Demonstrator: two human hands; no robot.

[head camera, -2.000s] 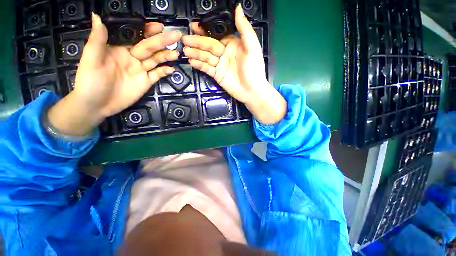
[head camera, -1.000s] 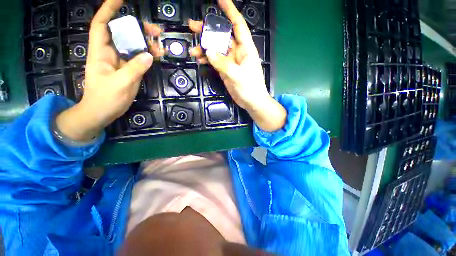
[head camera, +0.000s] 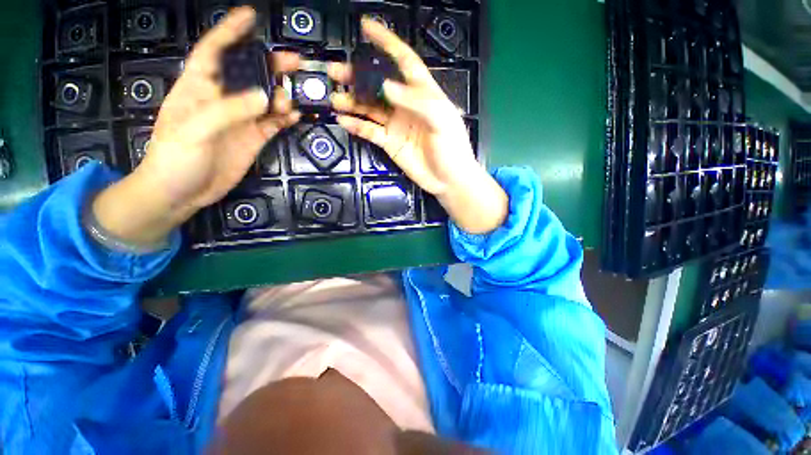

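Observation:
My left hand (head camera: pixel 200 133) holds a dark smartwatch body (head camera: pixel 244 69) above the tray, its face dark and blurred. My right hand (head camera: pixel 418 120) holds another smartwatch body (head camera: pixel 374 73), also dark, with a small greenish spot near my thumb. The black blister tray (head camera: pixel 293 233) lies under both hands. Its pockets hold several watches lying back up with pale rings, one of them turned askew (head camera: pixel 320 147). Between my hands a watch with a bright white round sensor window (head camera: pixel 311 88) sits in its pocket. My hands hide some pockets.
The tray lies on a green mat (head camera: pixel 533 115). A thick stack of black blister trays (head camera: pixel 694 142) stands at the right. Another black tray (head camera: pixel 707 373) is lower right. Blue-clad people or blue cloth (head camera: pixel 765 400) show at the far right edge.
Two seconds ago the watches showed their backs on open palms; one second ago their screens were lit whitish. Now both faces are dark, still held, and the fingers have shifted.

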